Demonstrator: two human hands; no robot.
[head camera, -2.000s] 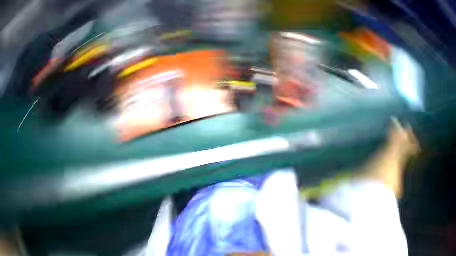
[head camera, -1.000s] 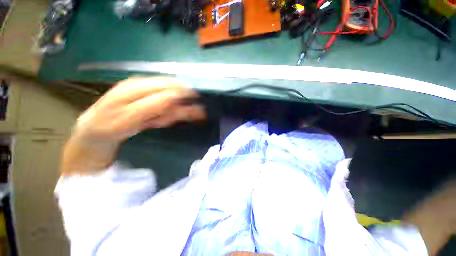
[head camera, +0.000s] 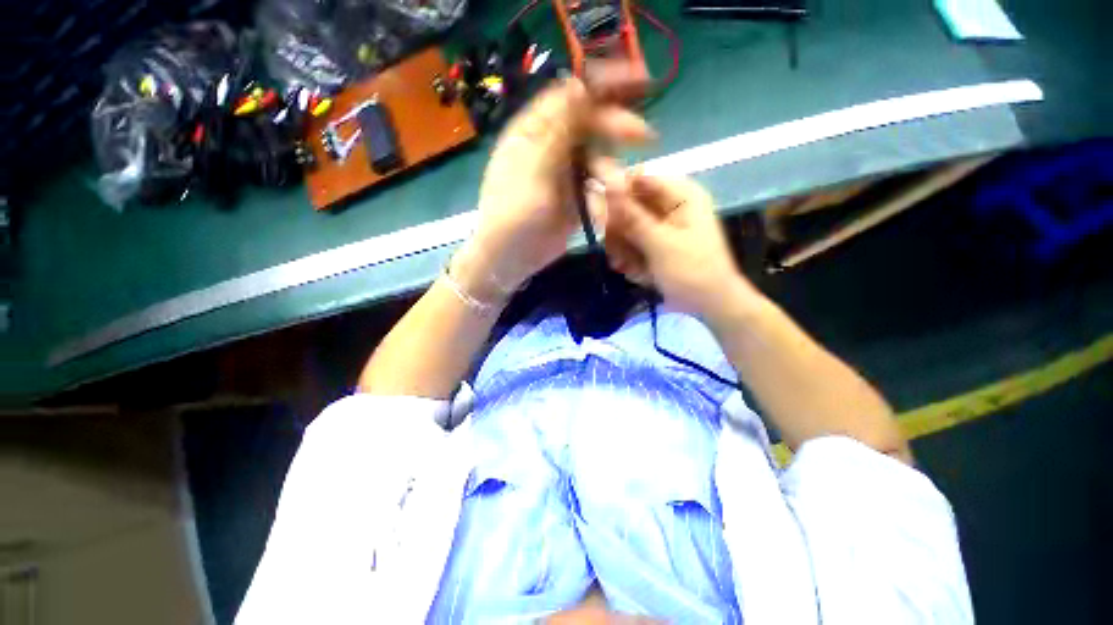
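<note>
My left hand (head camera: 532, 183) and my right hand (head camera: 669, 234) are close together over the bench's front edge, both bare. A black cable (head camera: 586, 217) runs down from between them and hangs over my lap. My left hand holds its upper part. My right hand's fingers are bent around a part of the cable beside it. The cable ends are hidden by the fingers, and the fingertips are a little blurred.
A steel rule (head camera: 842, 126) lies along the green bench (head camera: 159, 278) edge. An orange board (head camera: 436, 108) with a black box (head camera: 381, 137) is behind, between cable bundles (head camera: 232, 153). A clear plastic bag (head camera: 128, 112) is at the left. An orange multimeter (head camera: 598, 27) stands behind my hands.
My left hand has moved right and up, and my right hand has come in from the lower right. They now meet at the cable, which lay along the bench edge before.
</note>
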